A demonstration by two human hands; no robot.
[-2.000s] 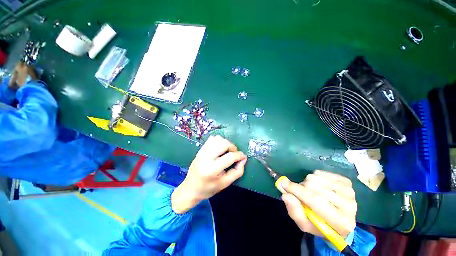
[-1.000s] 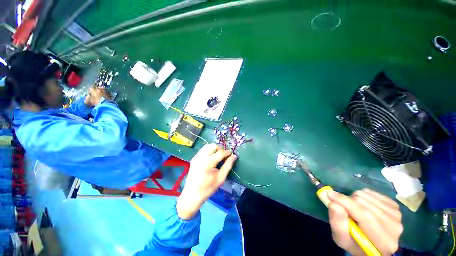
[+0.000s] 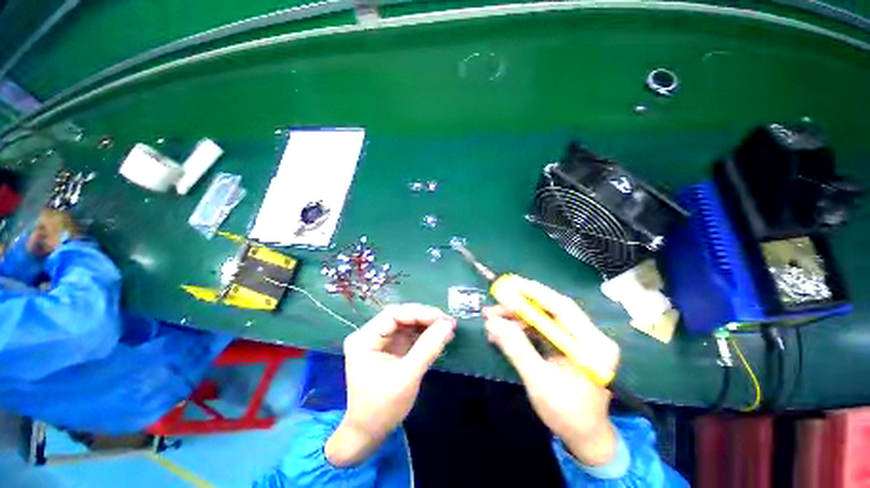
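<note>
My right hand [image 3: 563, 381] holds the yellow-handled soldering iron [image 3: 548, 324]. Its tip points up and left, over the small discs beyond the boards. My right thumb and a finger are bent close to the pale board cluster [image 3: 466, 301]. My left hand [image 3: 386, 376] is left of the cluster, thumb and forefinger pinched. The thin solder wire [image 3: 320, 303] runs from the yellow-black holder [image 3: 258, 276] into it. Any small piece at the fingertips is too small to tell. The pile of red- and black-leaded parts [image 3: 361, 274] lies just beyond my left hand.
A fan [image 3: 587, 224], white-tan pad [image 3: 644, 297] and blue soldering station [image 3: 711, 257] stand right. Small discs [image 3: 431, 221] lie beyond the boards. A white sheet [image 3: 310, 181] with a round black part, clear bag [image 3: 217, 203] and rolls [image 3: 151, 168] lie left. A blue-sleeved person sits far left.
My left hand has left the parts pile and moved in beside the boards. My right hand has come closer to it, and the iron tip has lifted off the boards. The camera view has shifted.
</note>
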